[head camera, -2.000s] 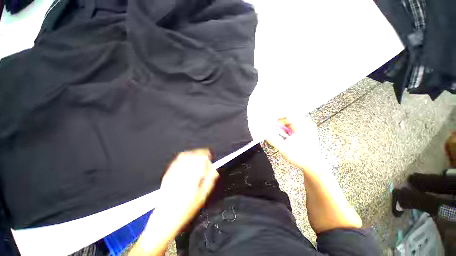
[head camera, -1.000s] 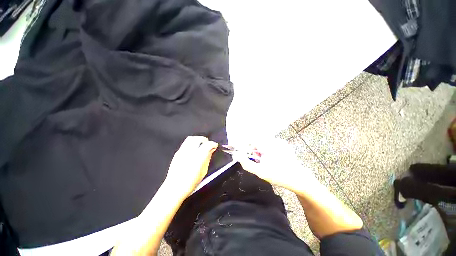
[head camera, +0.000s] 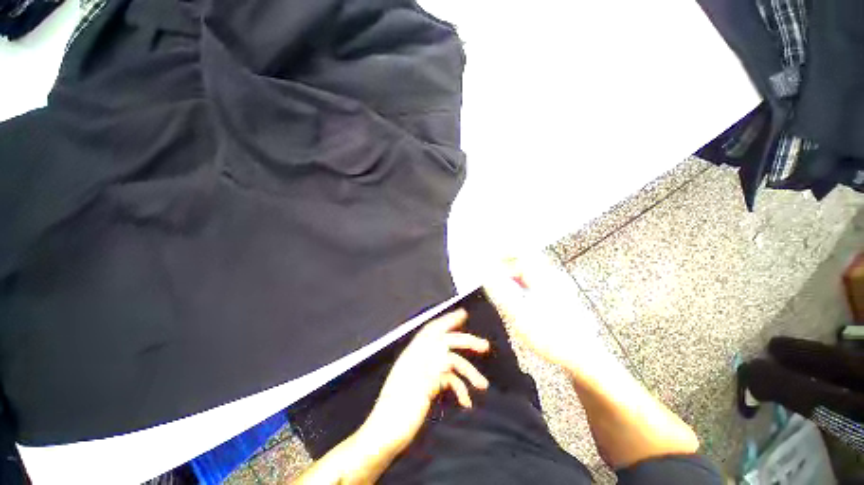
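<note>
A large matte black garment (head camera: 256, 246) lies over the white worktable, its front edge just behind the table's near edge. My left hand (head camera: 431, 369) is off the garment, below the table edge, over my dark clothing. Its fingers are apart and it holds nothing that I can see. My right hand (head camera: 535, 313) is at the table edge, just right of the garment's near right corner. It is washed out by glare, and a bit of the pink-red grip of the thread snips (head camera: 518, 281) shows in it. The blades cannot be made out.
The white worktable (head camera: 568, 114) has a black garment pile with check strips (head camera: 824, 85) at its far right corner. A blue crate or bag (head camera: 237, 449) is below the table at left. Another person's dark-clothed legs (head camera: 805, 374) and a light bag (head camera: 791, 459) are at lower right.
My left hand has let go of the garment's corner and moved down over my clothing, fingers spread. My right hand has drawn back to the right from the corner.
</note>
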